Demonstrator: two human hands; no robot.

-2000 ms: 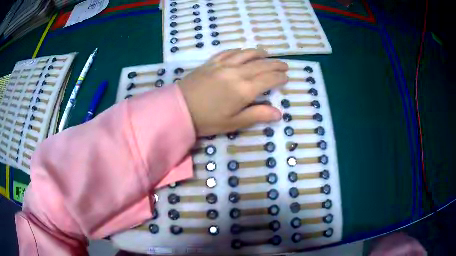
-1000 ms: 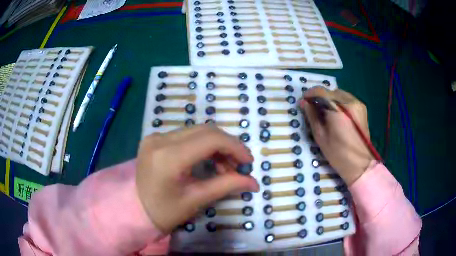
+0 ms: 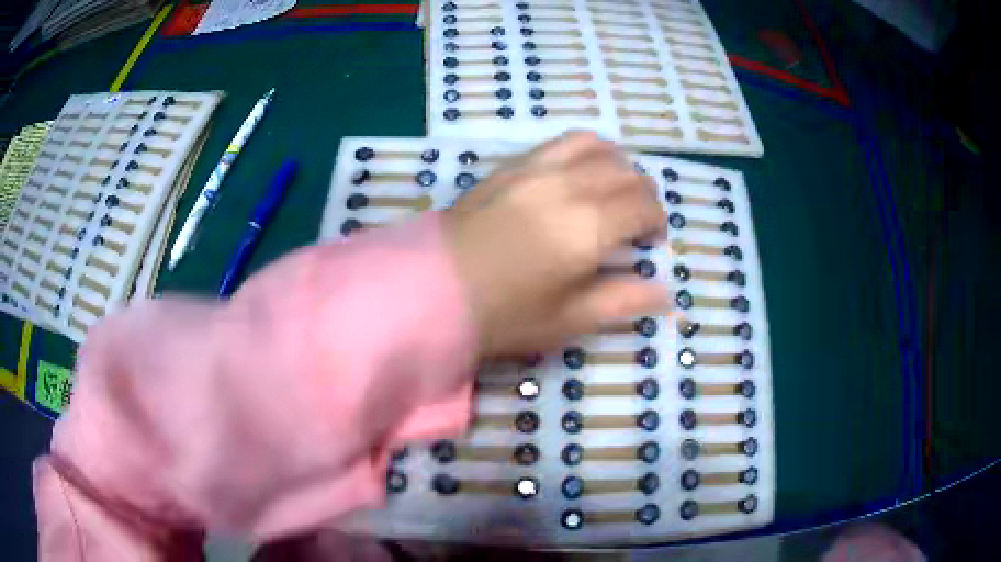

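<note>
The white foam parts tray (image 3: 757, 417) lies in front of me, with columns of dumbbell-shaped units, dark discs joined by tan flex strips (image 3: 609, 452). Some discs shine bright white. My left hand (image 3: 565, 236) reaches over the tray's upper middle from the left. It is blurred, its fingers point right, and whether a unit is between them cannot be told. The hand and pink sleeve hide much of the tray's left half. My right hand is out of the picture; only a bit of pink shows at the bottom right edge.
A rear tray (image 3: 659, 137) lies beyond the parts tray. Angled stacked trays (image 3: 93, 198) lie at left, beside a white pen (image 3: 220, 181) and a blue pen (image 3: 258, 225). A green label (image 3: 55, 386) is at lower left. A paper slip (image 3: 236, 11) lies at the far left.
My right hand, over the tray's right side with a dark tool and red wire one second ago, has left the picture. My left hand has moved up and right across the tray.
</note>
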